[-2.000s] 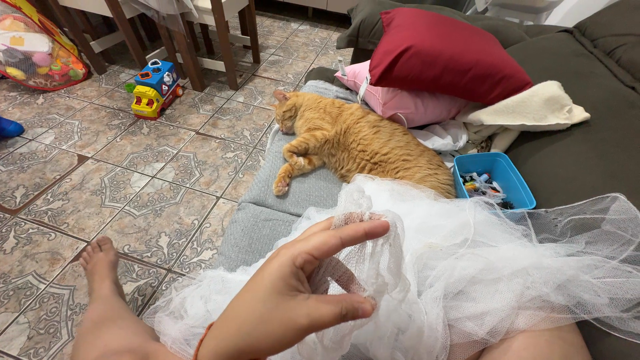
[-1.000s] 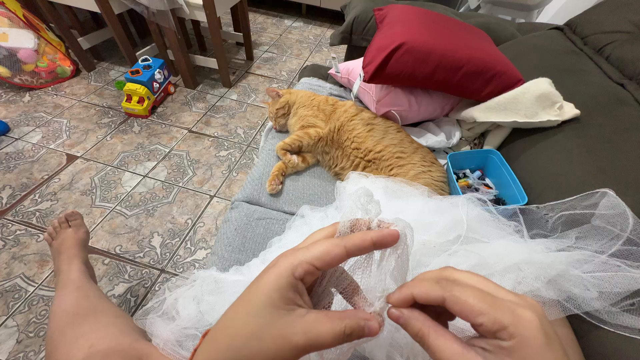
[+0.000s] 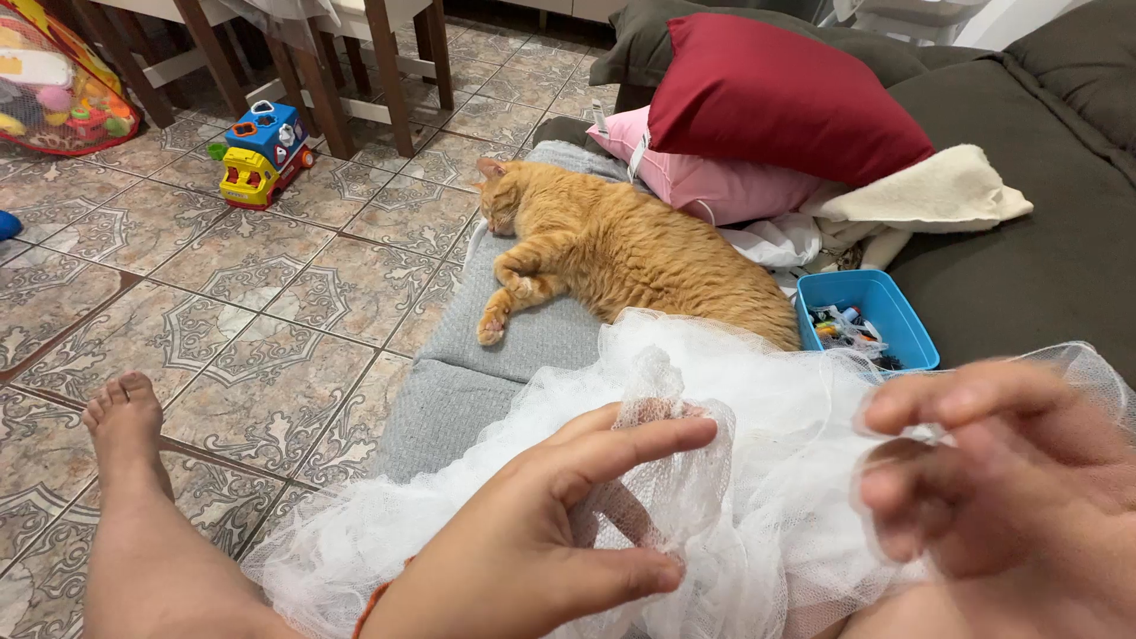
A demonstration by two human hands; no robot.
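Observation:
White tulle fabric (image 3: 754, 390) lies bunched over my lap and spreads to both sides. My left hand (image 3: 568, 515), with an orange cord at the wrist, is at the lower middle, thumb and index finger curved apart; a gathered fold of the mesh is draped over and held among its fingers. My right hand (image 3: 1003, 479) is blurred at the lower right, above the tulle, its fingertips bent close together. Whether a needle or thread is between them cannot be told.
An orange cat (image 3: 630, 240) lies on the grey sofa cover (image 3: 461, 399). Beside it stands a blue plastic box (image 3: 919, 342) of small items. Behind are a red pillow (image 3: 781, 98), a pink pillow (image 3: 745, 186) and cream cloth (image 3: 932, 195). A toy truck (image 3: 266, 155) stands on the tiled floor.
My right hand came in from out of view to the mesh at my left fingers, then moved away to the right. My left hand keeps its hold on the mesh.

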